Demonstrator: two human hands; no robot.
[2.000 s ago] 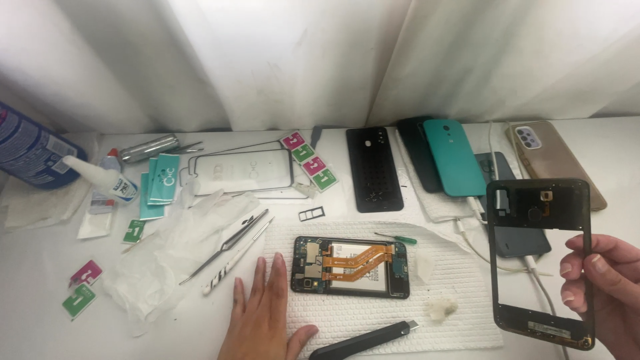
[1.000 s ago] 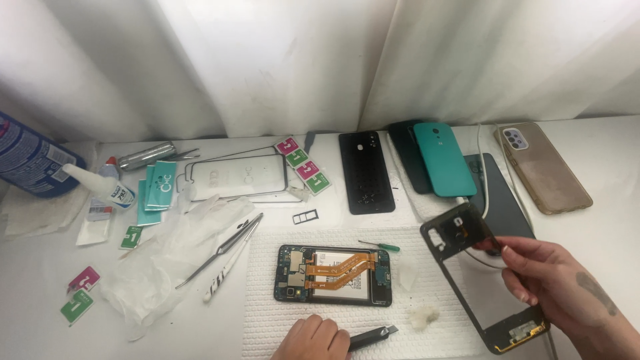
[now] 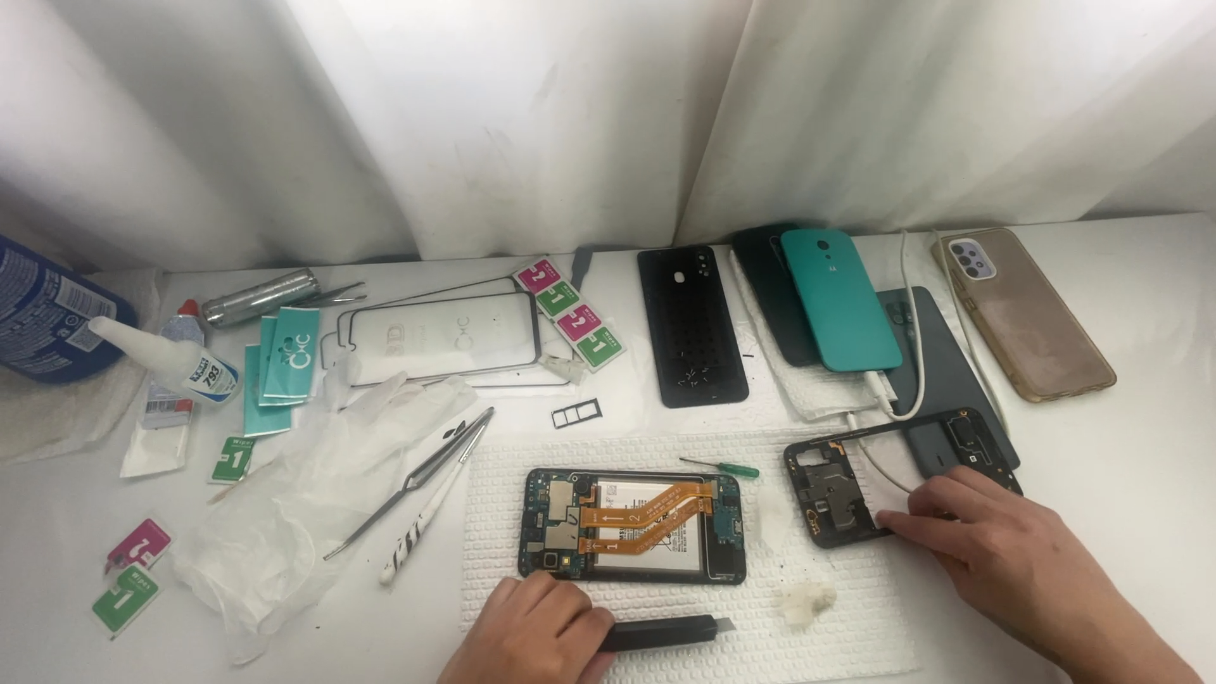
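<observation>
My right hand grips the lower edge of a black phone mid-frame, which it holds over the right edge of the white paper towel. My left hand is curled around the rear end of a black utility knife, whose blade tip points right. Just above the left hand lies an opened phone with orange flex cables across its battery. A small green screwdriver rests above that phone's right end. A crumpled piece of pale material lies to the knife's right.
Tweezers, a white pen-like tool, plastic film and a glue bottle lie left. Behind are screen protectors, a SIM tray, a black back cover, a teal phone, a white cable and a cased phone.
My right hand has turned the frame from upright to sideways. My left hand, flat beside the opened phone two seconds ago, is now curled at the knife.
</observation>
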